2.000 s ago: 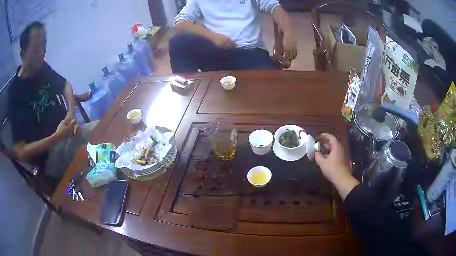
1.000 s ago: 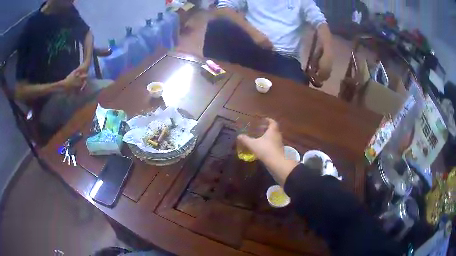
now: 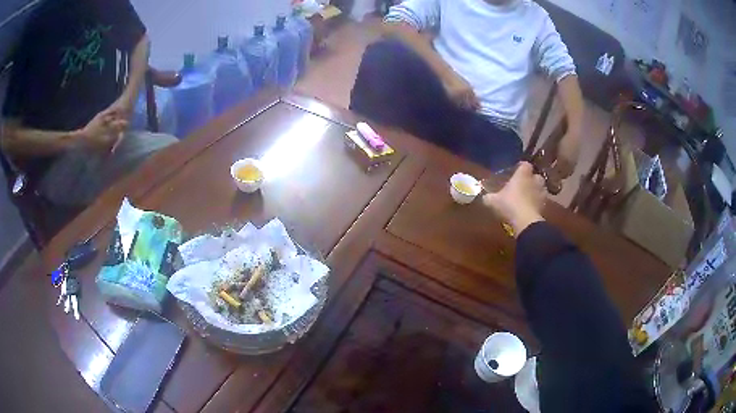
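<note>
My right hand point(image 3: 519, 196) reaches to the far side of the table and is closed around the glass pitcher, which is mostly hidden by the hand; a little yellow tea point(image 3: 508, 230) shows below it. The pitcher is right beside a small white tea cup point(image 3: 465, 188) holding yellow tea. A second cup of tea point(image 3: 247, 174) stands at the left. A white strainer cup point(image 3: 500, 356) with a dark spot inside stands on the tray point(image 3: 387, 355). The white gaiwan saucer point(image 3: 528, 385) is partly hidden by my sleeve. My left hand is not in view.
A glass ashtray point(image 3: 250, 343) with tissue and butts, a tissue pack point(image 3: 141, 262), keys point(image 3: 71, 284) and a smartphone point(image 3: 141, 367) lie at the left. A pink item on a small box point(image 3: 370, 143) lies farther back. Two people sit across the table. Packets and a metal kettle crowd the right.
My right hand let go of the gaiwan lid, took hold of the pitcher and carried it forward to the far cup. The view has shifted left and closer to the ashtray.
</note>
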